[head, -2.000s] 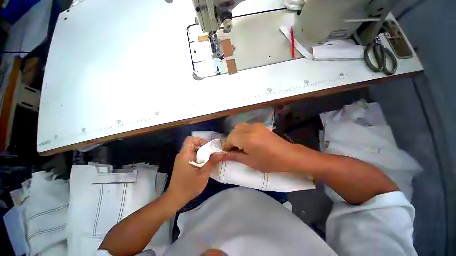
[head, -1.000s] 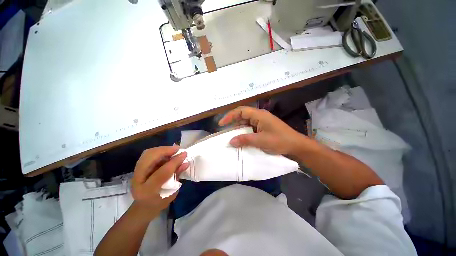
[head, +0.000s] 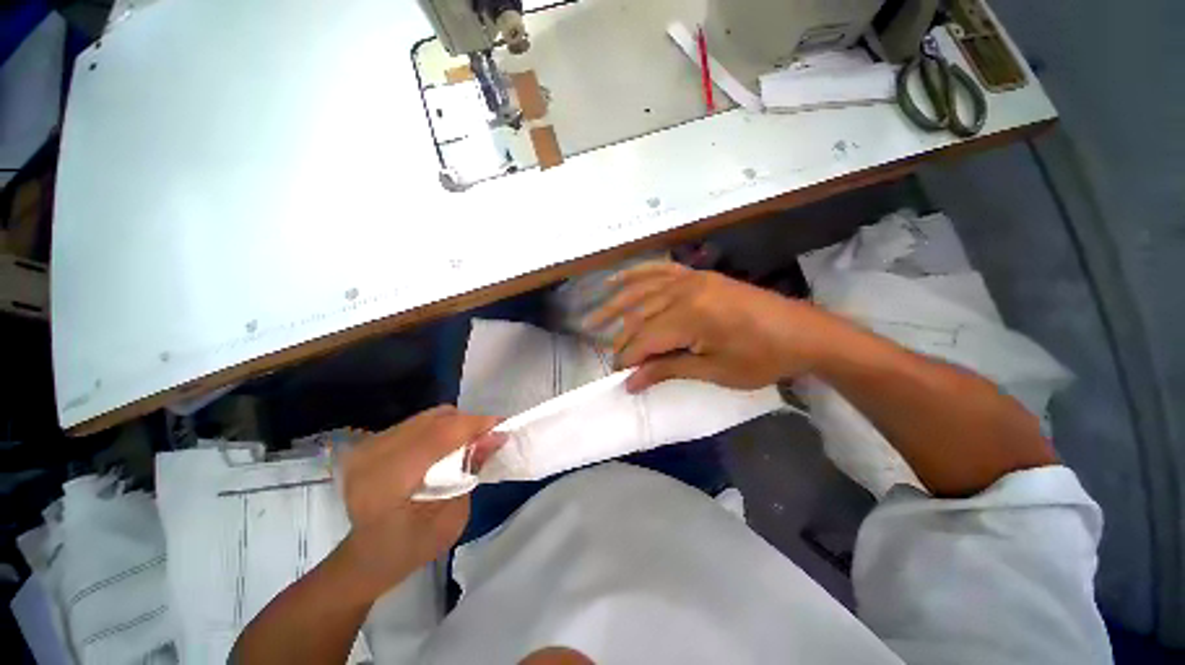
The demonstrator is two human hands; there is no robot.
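Observation:
A white garment panel (head: 585,426) with faint double stitch lines lies over the lap, below the table edge. My left hand (head: 413,478) grips its folded, curled left end between thumb and fingers. My right hand (head: 702,325) pinches the panel's upper folded edge with the thumb below; its other fingers are spread and slightly blurred. Another part of white cloth with stitch lines stands up behind the fold. The parts of the panel under my fingers are hidden.
The white table (head: 247,195) has a wooden front edge. On it are the sewing machine's presser foot (head: 496,104), a red stick (head: 706,72), a white strip (head: 832,86) and scissors (head: 941,94). White panel piles lie left (head: 260,533) and right (head: 910,312) of the lap.
My hands have moved left from the bunched end and spread apart along the panel. Since the second frame, the panel has tilted and more cloth shows behind its fold. The view has shifted.

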